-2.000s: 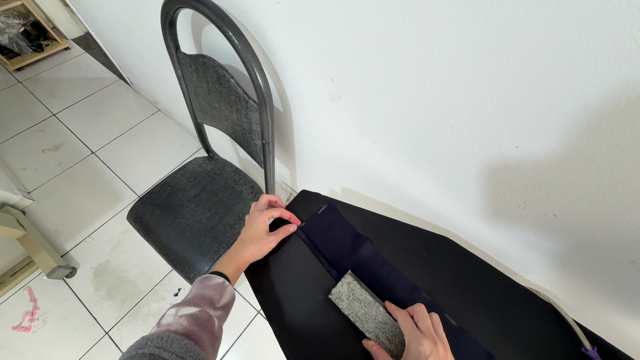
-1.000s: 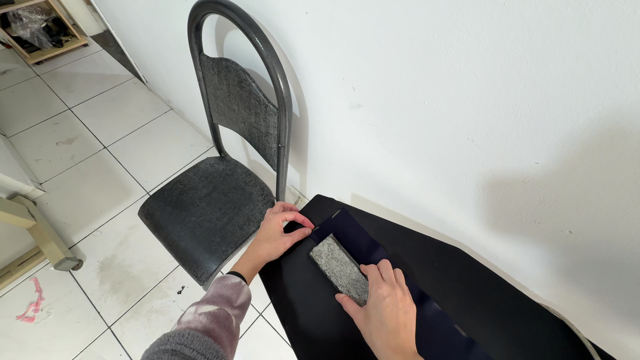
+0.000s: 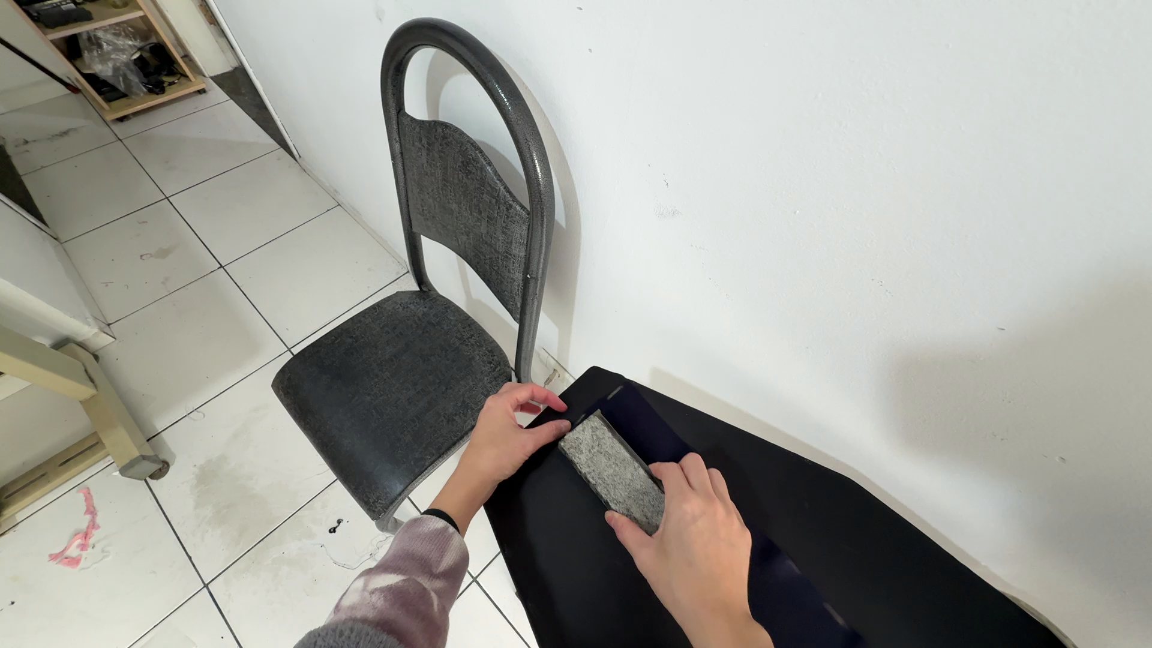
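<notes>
A strip of dark navy fabric (image 3: 643,423) lies lengthwise on a black-topped table (image 3: 801,504). On it, near the table's far left corner, rests a grey speckled stone block (image 3: 612,468). My right hand (image 3: 697,540) grips the near end of this block, thumb on one side and fingers on the other. At the block's far end, my left hand (image 3: 517,432) has thumb and forefinger at the fabric's corner; whether they pinch it cannot be told. A dark band circles my left wrist.
A black chair (image 3: 396,387) with a curved tube back (image 3: 540,207) stands against the table's left end. The white wall (image 3: 810,225) runs along the far side. A cream metal stand leg (image 3: 117,414) and a wooden shelf unit (image 3: 135,103) are at the left on the tiled floor.
My right hand has moved the stone block up along the fabric, toward my left hand at the corner. My left hand has stayed by that corner. The view has shifted somewhat.
</notes>
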